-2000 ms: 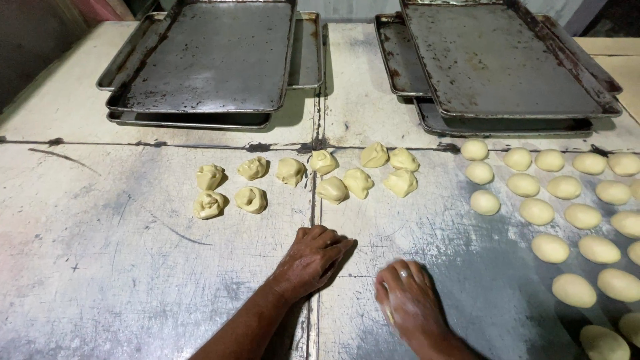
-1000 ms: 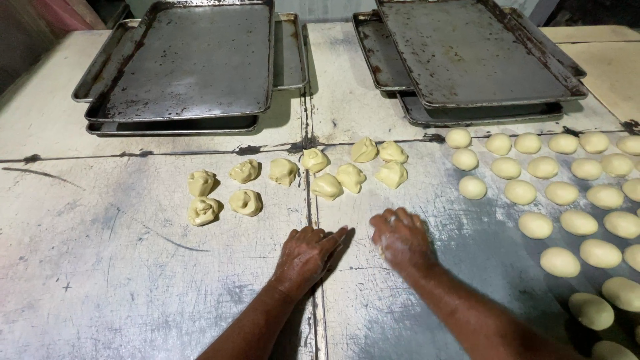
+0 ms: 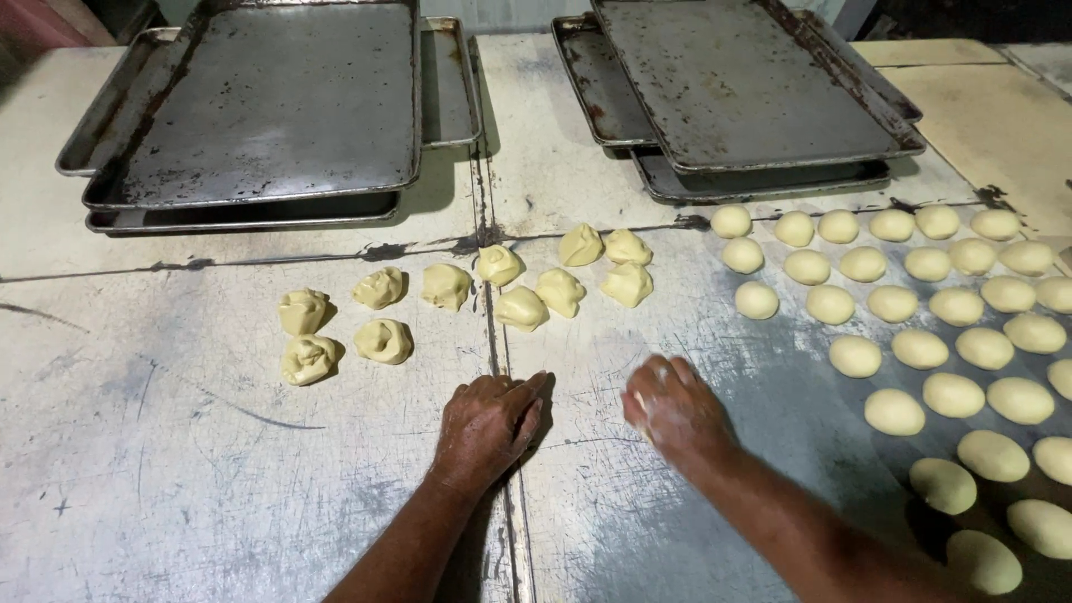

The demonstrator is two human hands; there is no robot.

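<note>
My left hand [image 3: 490, 423] rests palm down on the scratched work table [image 3: 209, 469], beside the seam, its fingers bent; whatever lies under it is hidden. To its right, my right hand [image 3: 674, 406] is curled over the table and slightly blurred, with a bit of something pale at the edge of its fingers. Whether it covers a piece of dough cannot be seen. Beyond both hands lie several rough dough lumps [image 3: 521, 308], with creased tops. Smooth dough balls [image 3: 854, 356] stand in rows on the right side.
Dark, worn baking trays [image 3: 285, 109] are stacked at the back left, overlapping at angles. A second stack of baking trays [image 3: 762, 92] stands at the back right. A seam [image 3: 486, 201] between the table panels runs away from me.
My right hand was lower and farther right two seconds ago; it has moved up and toward the left. My left hand stays in about the same place. The view has shifted slightly.
</note>
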